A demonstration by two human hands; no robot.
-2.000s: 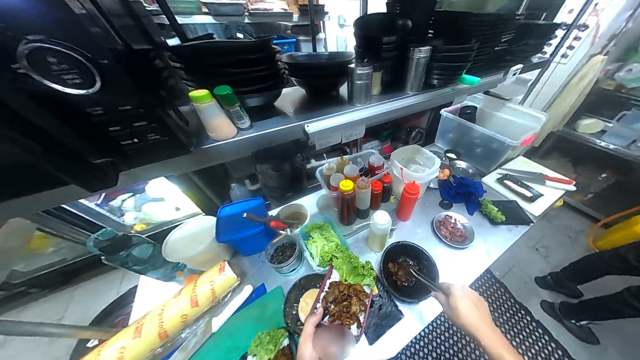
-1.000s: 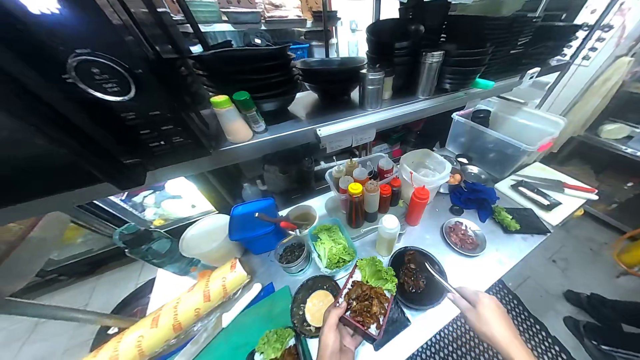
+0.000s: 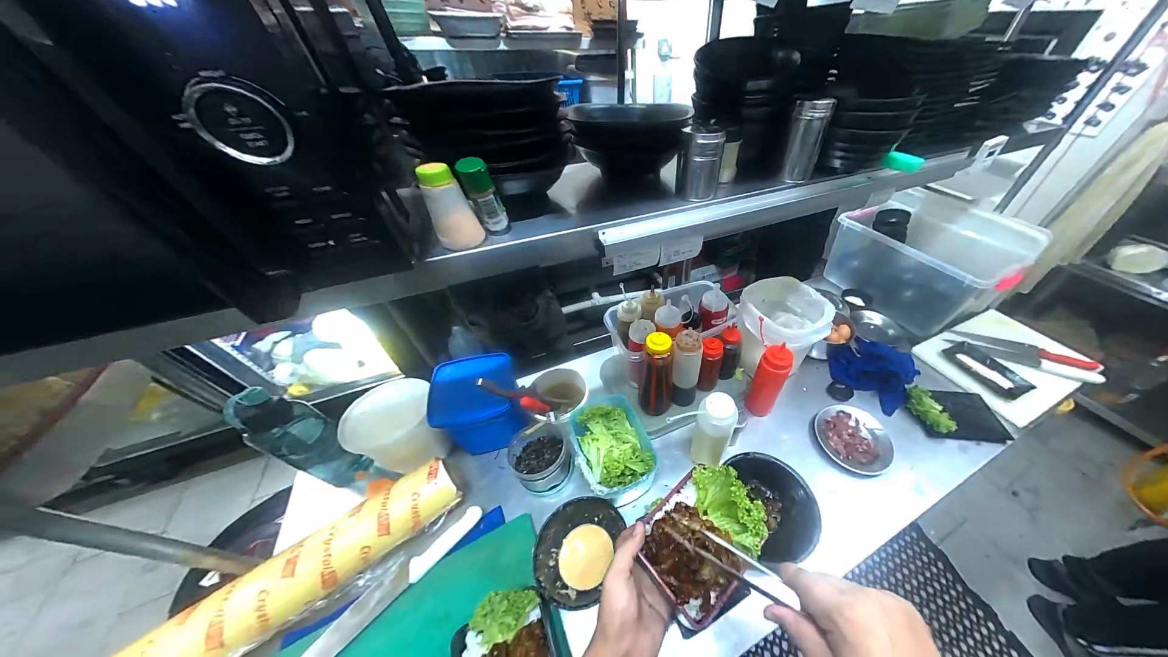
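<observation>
My left hand (image 3: 630, 593) grips the left side of a rectangular box of food (image 3: 689, 557) with rice, browned meat and a green lettuce leaf (image 3: 730, 506). In my right hand (image 3: 844, 607) are metal tongs (image 3: 744, 561), whose tips rest on the meat in the box. Just behind and right of the box is a black bowl (image 3: 798, 511) with some dark meat in it, partly hidden by the lettuce. A black dish with a pale orange sauce (image 3: 586, 555) sits left of the box. A second box of rice, meat and lettuce (image 3: 505, 620) is at the bottom edge.
A tub of lettuce (image 3: 616, 447), a jar of dark bits (image 3: 538, 456) and a clear squeeze bottle (image 3: 714, 429) stand behind. Sauce bottles (image 3: 657, 374) fill a bin. A plate of raw meat (image 3: 853, 441) lies right; a film roll (image 3: 310, 566) and green cutting board (image 3: 429, 593) lie left.
My right hand has moved left with the tongs, from the black bowl to the box of food. My left hand still holds the box.
</observation>
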